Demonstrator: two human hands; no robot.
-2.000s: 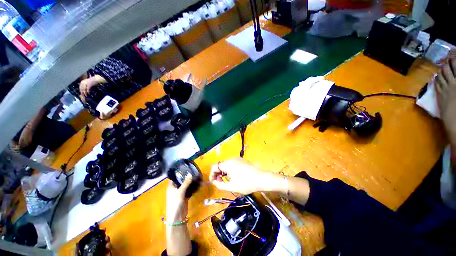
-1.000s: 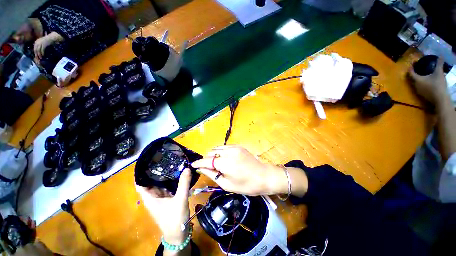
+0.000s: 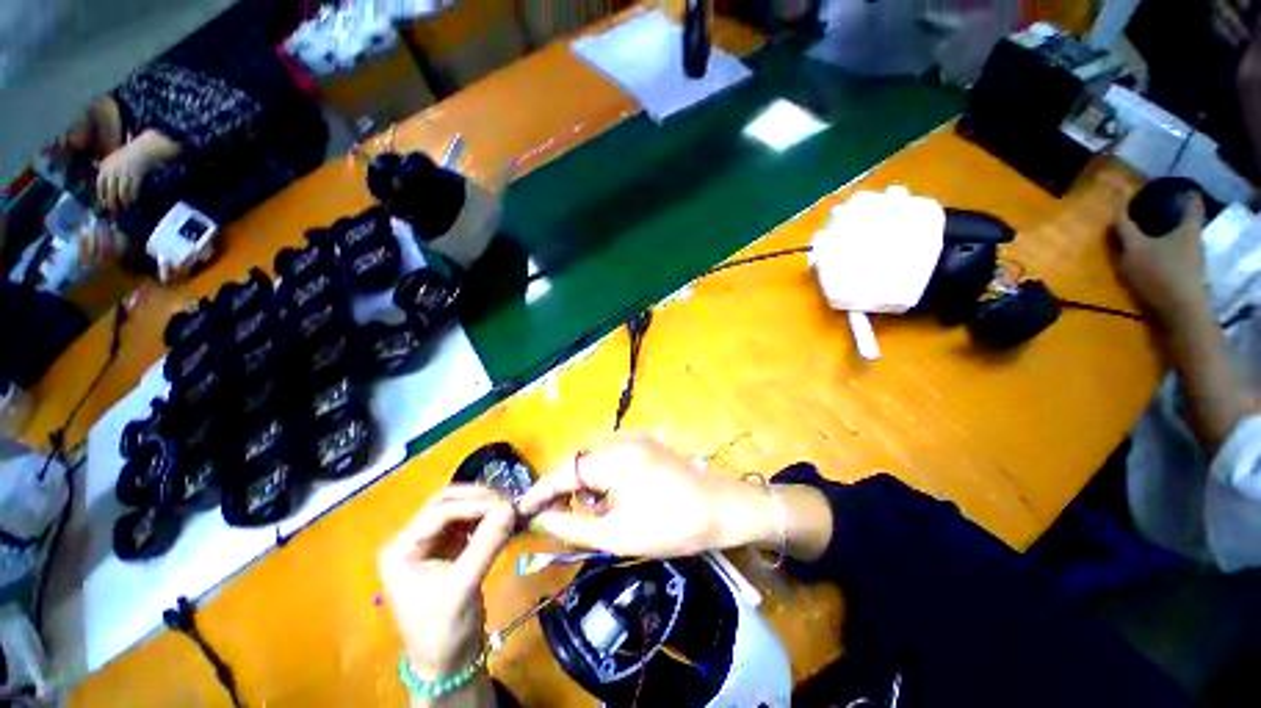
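The camera base housing (image 3: 754, 671) lies at the bottom centre, its round black interior facing up with a silvery block and thin wires inside. The black camera head shell (image 3: 494, 468) lies just beyond my hands, partly hidden by them. My left hand (image 3: 445, 560) and my right hand (image 3: 629, 498) meet above and left of the housing, fingertips pinched together around something small and dark, likely connector wires; it is too small to tell. White plugs and wires (image 3: 546, 563) show just below my right hand's fingers.
Rows of black head units (image 3: 256, 394) stand on a white sheet (image 3: 132, 595) at left. Another camera (image 3: 878, 252) lies at right on the orange bench (image 3: 885, 470). A person's hand (image 3: 1169, 270) holds a dark ball at far right. Another person sits at upper left. A black cord (image 3: 633, 367) lies ahead.
My left hand has let go of the head shell, which now rests on the bench behind the hands. The fingertips of both hands have come together. The person at right has moved slightly.
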